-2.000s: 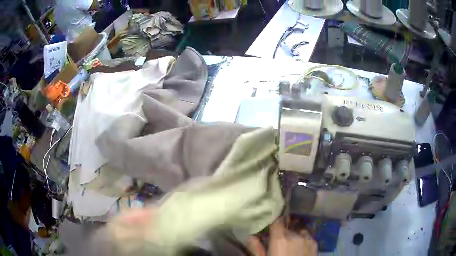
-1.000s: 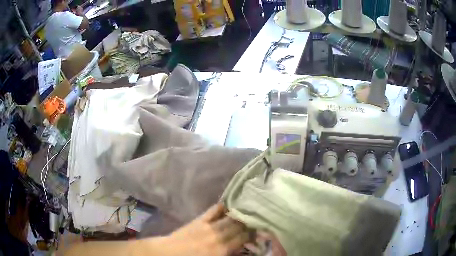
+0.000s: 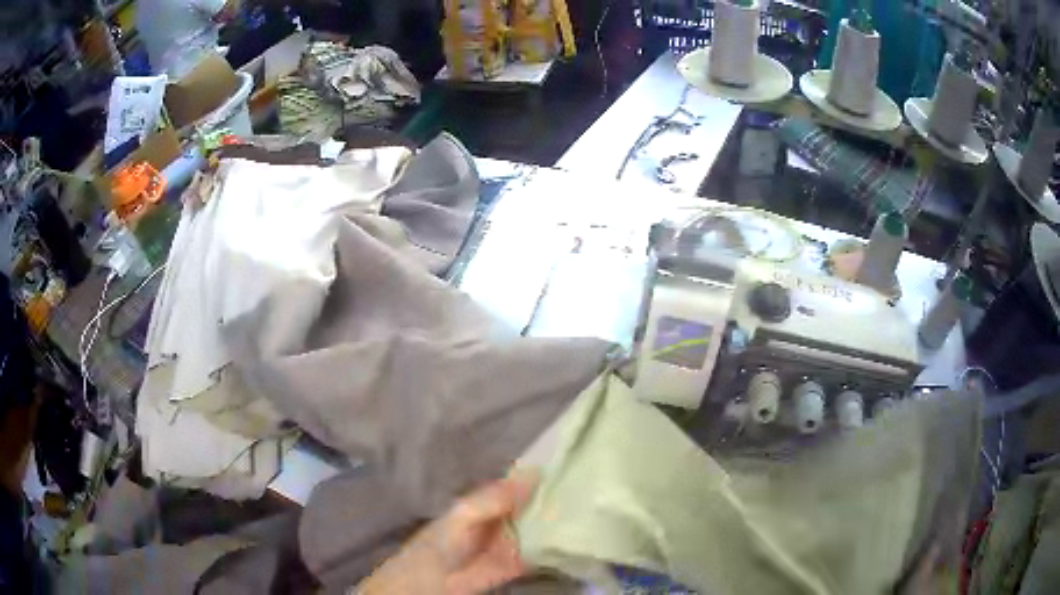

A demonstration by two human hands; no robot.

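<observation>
The overlock machine (image 3: 802,314) stands right of centre. A taupe garment panel (image 3: 407,372) drapes from the stack of white pieces across to the machine's needle area. A pale green piece (image 3: 651,477) is joined or laid against it and spreads right, in front of the machine, covering its lower front. It ends in a greyer cloth part at the right. My left hand (image 3: 471,540) holds the left edge of the green piece at the bottom centre. My right hand is not visible; the spread cloth may hide it. The presser foot is hidden by cloth.
A stack of white cut pieces (image 3: 250,256) lies on the table's left. Orange scissors (image 3: 137,188) and clutter are at the far left. Thread cones (image 3: 732,47) stand behind the machine. A small green-topped cone (image 3: 886,250) is behind its right side. Dark cloth hangs at the lower left.
The green piece has swung out from left of the needle area to the right, and now stands higher across the machine's front, covering the phone. My right hand has gone from view. The view has shifted slightly.
</observation>
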